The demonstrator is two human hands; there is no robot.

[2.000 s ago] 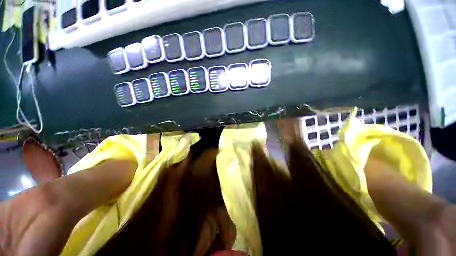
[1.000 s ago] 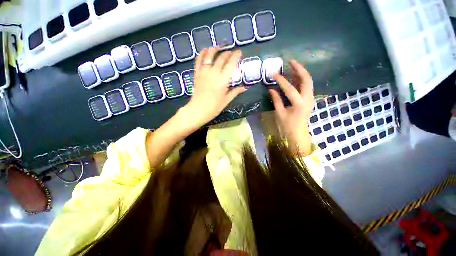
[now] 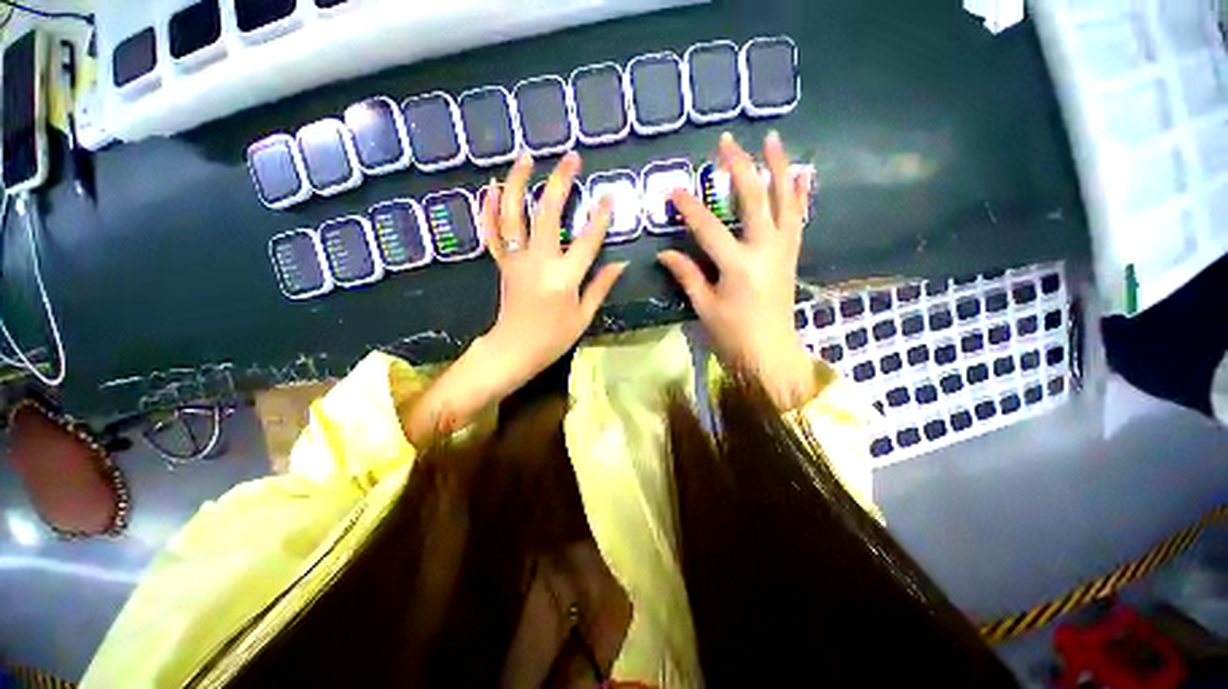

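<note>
Small square smartwatches lie in two rows on the dark green bench mat. In the far row, most watches [image 3: 656, 90] are dark grey and the ones at the left end are paler. In the near row, the left watches [image 3: 400, 233] show coloured lines and the middle ones [image 3: 616, 206] glow white. My left hand [image 3: 541, 276] lies with spread fingers over the middle of the near row, hiding parts of some watches. My right hand [image 3: 743, 269] is spread over its right end, fingertips on or just above the screens. Neither hand grips anything.
A white tray [image 3: 445, 65] with dark watches lies along the far side. A white grid tray [image 3: 943, 353] is below the bench edge at right. A pale tray [image 3: 1145, 135] is at far right. A phone-like slab [image 3: 24, 115] with a white cable is upper left.
Both hands have come up from the lower picture edge onto the near row. Since one second ago, my left hand has moved slightly left, and a right-end screen now shows coloured lines instead of white.
</note>
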